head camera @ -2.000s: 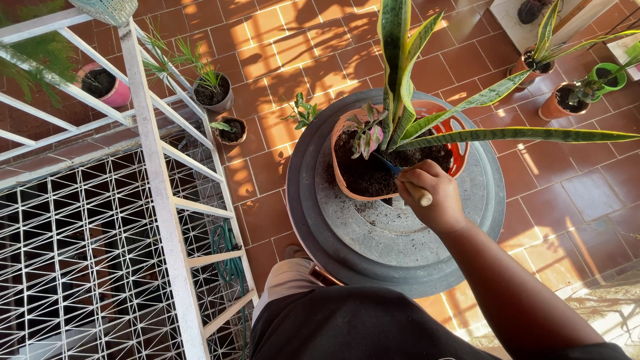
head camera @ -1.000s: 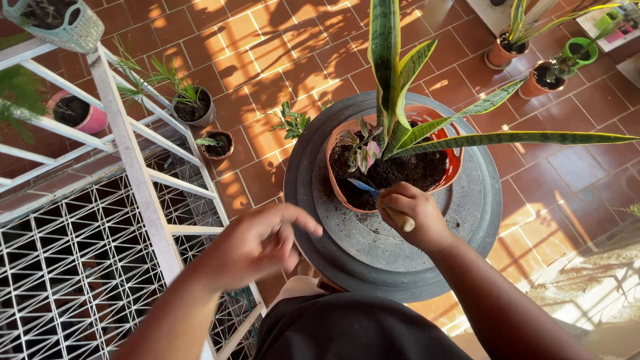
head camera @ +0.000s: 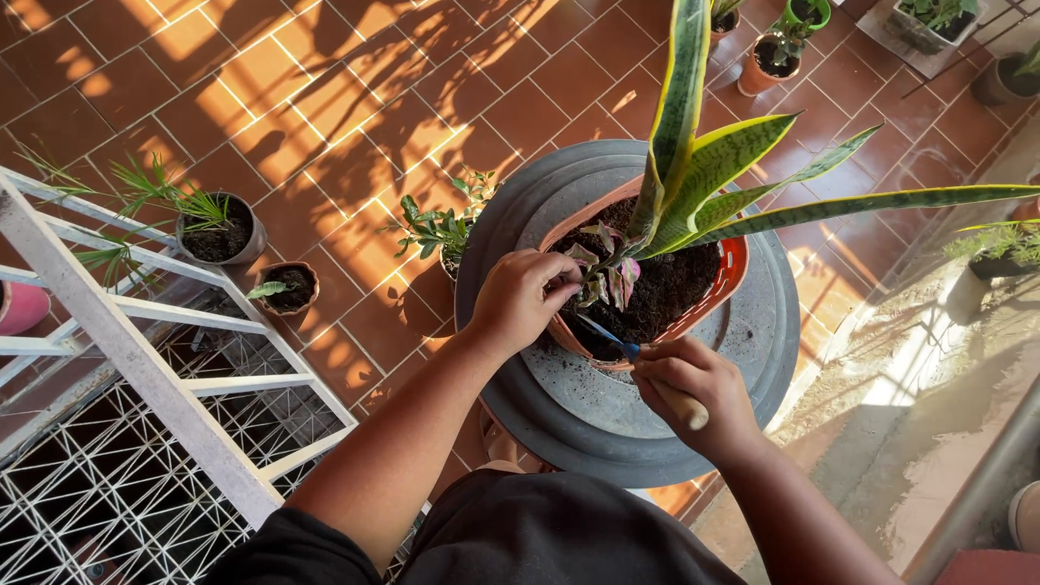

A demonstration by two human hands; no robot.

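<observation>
An orange plastic pot full of dark soil stands on a round grey stand. In it grow a snake plant with yellow-edged leaves and a small pink-and-green leafy plant. My right hand grips the wooden handle of a small blue-bladed hand tool, its blade reaching over the soil at the pot's near side. At the pot's left rim, my left hand has its fingers bent together beside the small plant's leaves; whether they pinch anything is hidden.
A white metal railing runs along the left, above a white wire grille. Potted plants stand on the tiled floor: a grey pot, a small brown pot, a leafy plant against the stand, and a terracotta pot at upper right.
My left hand, out of view two seconds ago and left of the pot one second ago, is now at the small plant. The right hand still holds the tool. The view has shifted.
</observation>
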